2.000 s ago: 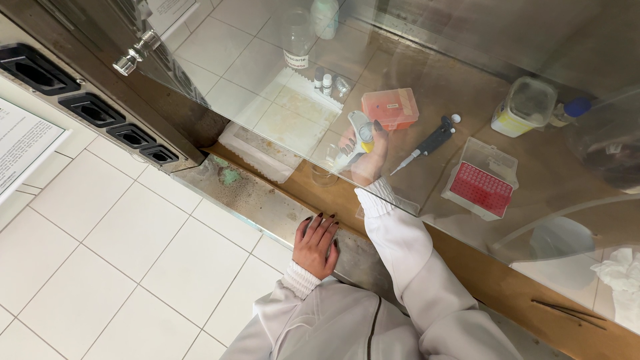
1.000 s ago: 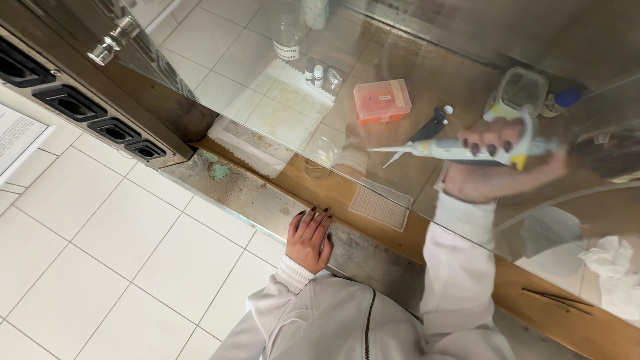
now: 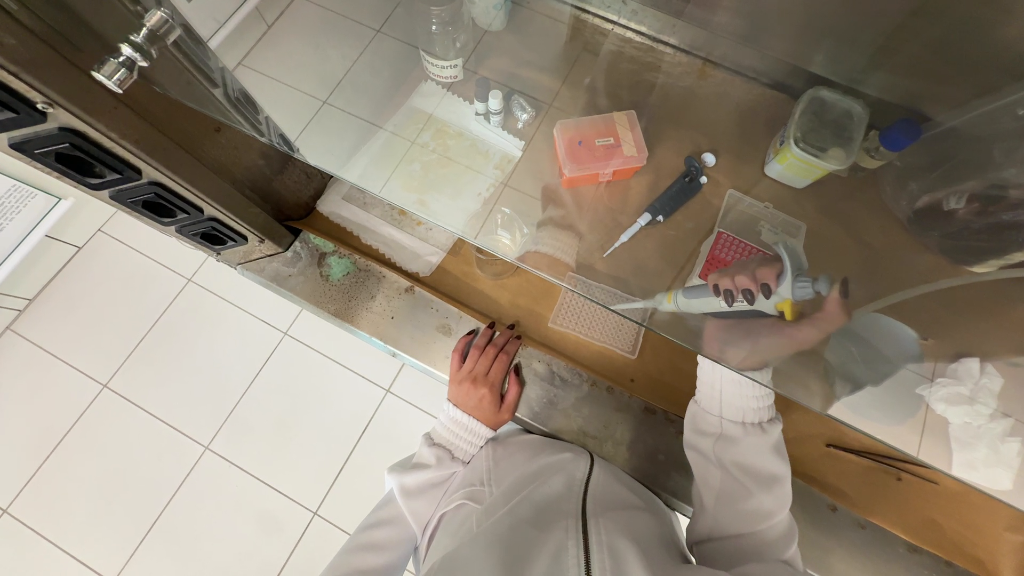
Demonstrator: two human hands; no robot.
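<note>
My right hand point(image 3: 748, 292), behind the glass sash, grips a white micropipette point(image 3: 700, 299) with a yellow part. Its tip points left over a clear multiwell plate point(image 3: 600, 314). The palm-down left hand point(image 3: 485, 376) rests on the metal front edge, holding nothing. Past the right hand lies an open tip box with a red rack point(image 3: 730, 254), partly covered by the fingers. A dark micropipette point(image 3: 674, 196) lies on the brown paper beside a closed orange tip box point(image 3: 600, 150). A small clear beaker point(image 3: 501, 242) stands left of the plate.
The glass sash point(image 3: 512, 260) slants across the work area. Behind it are a labelled bottle point(image 3: 444, 48), small vials point(image 3: 495, 108), a plastic tub point(image 3: 816, 136) and a blue-capped bottle point(image 3: 900, 136). At right lie crumpled tissue point(image 3: 964, 392) and thin dark tweezers point(image 3: 880, 462). Sockets point(image 3: 76, 160) line the left frame.
My right hand with the white micropipette has moved right from beside the orange box, and the pipette now points left over the plate. The left hand has stayed on the edge.
</note>
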